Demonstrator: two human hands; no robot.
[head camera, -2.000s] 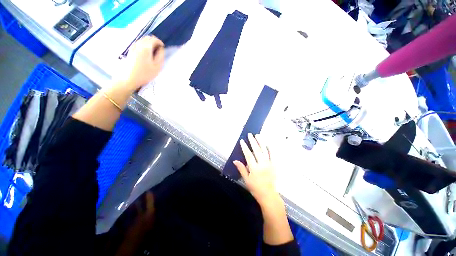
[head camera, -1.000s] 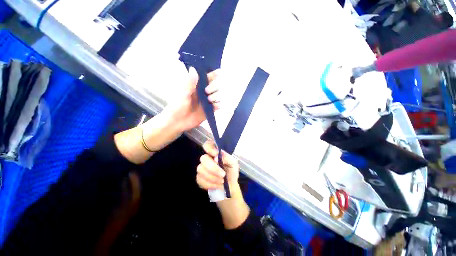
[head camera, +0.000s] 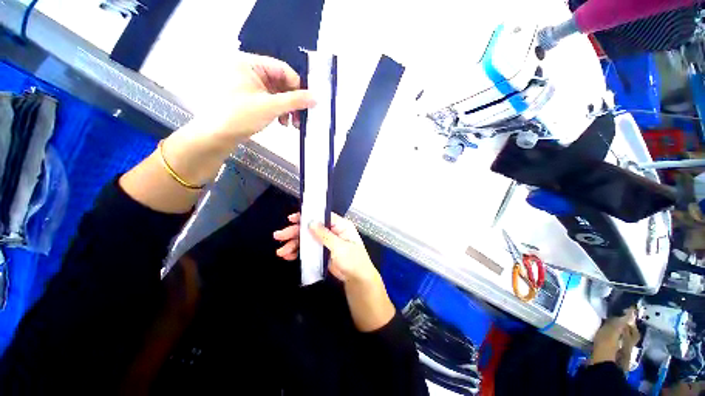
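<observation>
My left hand (head camera: 267, 93) and my right hand (head camera: 336, 244) hold a long narrow fabric strip (head camera: 317, 162) upright across the table's front edge. Its pale side faces me, with dark borders along both sides. My left hand pinches it near the top; my right hand holds it near the lower end, thumb on the pale face. A flat dark strip (head camera: 371, 131) lies on the table just right of it. A wider dark panel (head camera: 282, 31) lies behind my left hand. The sewing machine (head camera: 506, 77) stands to the right, with dark fabric pieces (head camera: 580, 178) draped by it.
Scissors with red and orange handles (head camera: 528, 277) lie at the table's right. A marked ruler edge (head camera: 263, 166) runs along the front. A blue crate (head camera: 93, 178) with a fabric bundle (head camera: 27, 155) is at left. Another person's hand (head camera: 614, 338) shows at lower right. A pink cone (head camera: 618, 14) is above.
The held strip, edge-on and twisted a second ago, is now straight with its pale side towards me. My left hand has moved to its upper end. The view has shifted.
</observation>
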